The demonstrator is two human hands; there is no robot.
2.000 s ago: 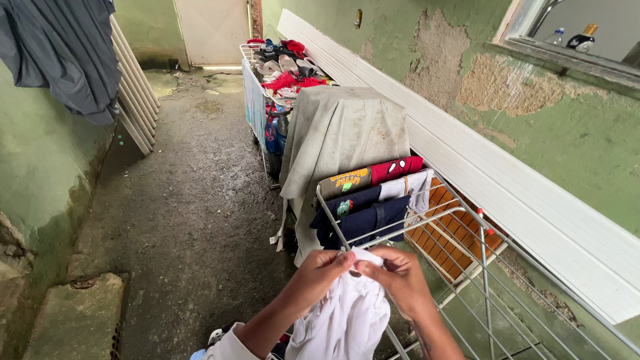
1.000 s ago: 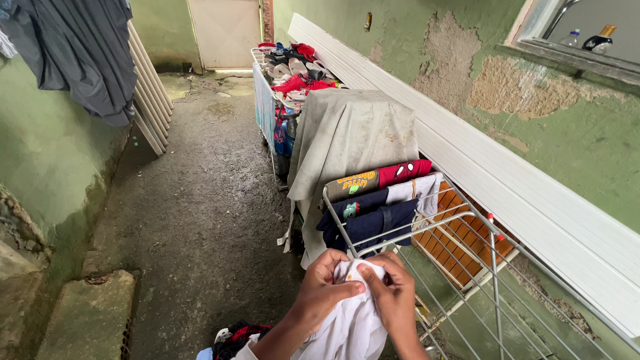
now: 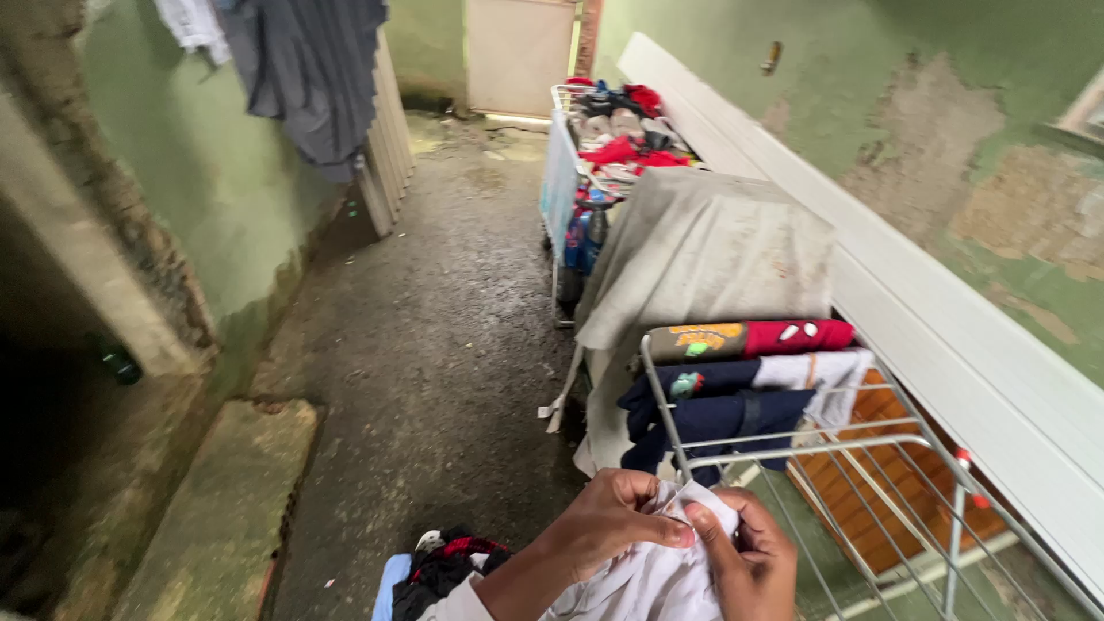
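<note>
A white cloth garment (image 3: 660,578) hangs from both my hands at the bottom of the view, its upper edge pinched between thumbs and fingers. My left hand (image 3: 617,522) grips it from the left, and my right hand (image 3: 746,548) grips it from the right, the thumbs close together. Just beyond them stands a metal drying rack (image 3: 789,450), with a dark blue garment (image 3: 733,421), a red garment (image 3: 798,336) and a light grey garment (image 3: 837,379) over its far bars. The garment's lower part runs out of view.
A pile of clothes (image 3: 453,561) lies at lower left. Beyond the rack are a grey cover sheet (image 3: 716,250) and another rack heaped with laundry (image 3: 625,138). Long white panels (image 3: 940,310) lean along the right wall. A concrete slab (image 3: 220,517) borders the wet floor at left.
The view has turned left, showing more of the left wall and the clothes pile. Both hands stay on the white garment; their fingers have shifted along its edge.
</note>
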